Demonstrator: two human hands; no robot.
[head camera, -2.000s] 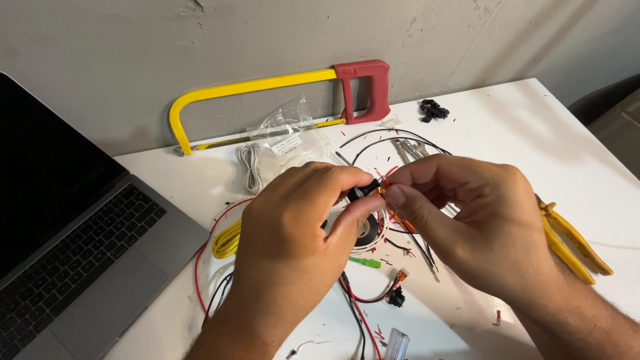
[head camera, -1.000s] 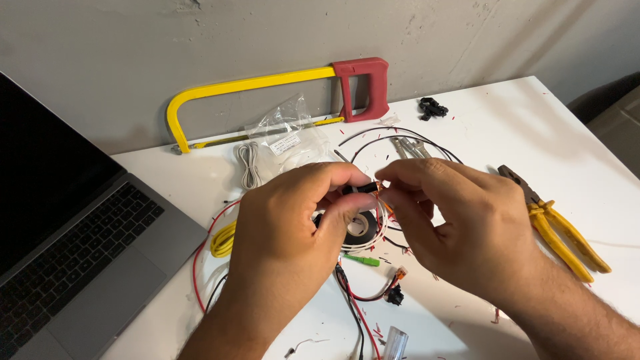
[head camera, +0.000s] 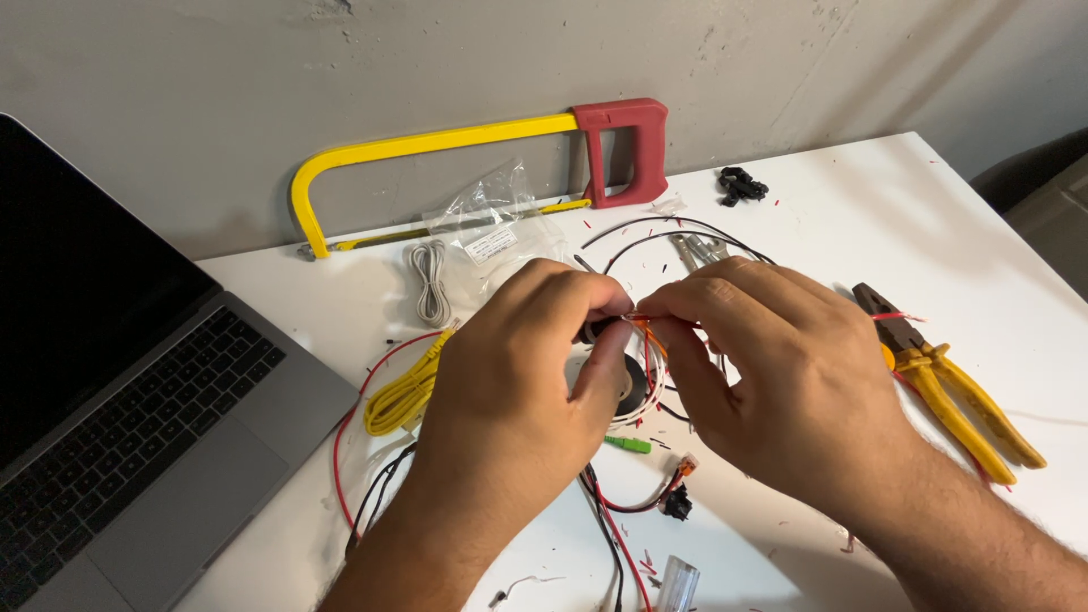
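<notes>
My left hand (head camera: 527, 365) pinches a small black part (head camera: 602, 328) between thumb and fingers; what kind of part is hard to tell. At its right end, my right hand (head camera: 765, 348) pinches a red wire (head camera: 888, 315), whose bare strands show past the back of that hand. An orange wire (head camera: 653, 337) hangs between the two hands. Fingertips nearly meet and hide the joint. Below them lie a roll of black tape (head camera: 633, 387) and white wire loops (head camera: 650, 404), partly hidden by my left hand.
A laptop (head camera: 246, 442) stands at the left. A yellow-framed hacksaw (head camera: 442, 140) leans on the wall behind a plastic bag (head camera: 501, 229). Combination pliers (head camera: 943, 382) lie at the right. Around the hands are a yellow cable (head camera: 404, 395), a grey cable (head camera: 431, 285) and wire scraps.
A red wire with a bare end now shows beyond my right hand, over the pliers. Both hands stay close together around the small black part.
</notes>
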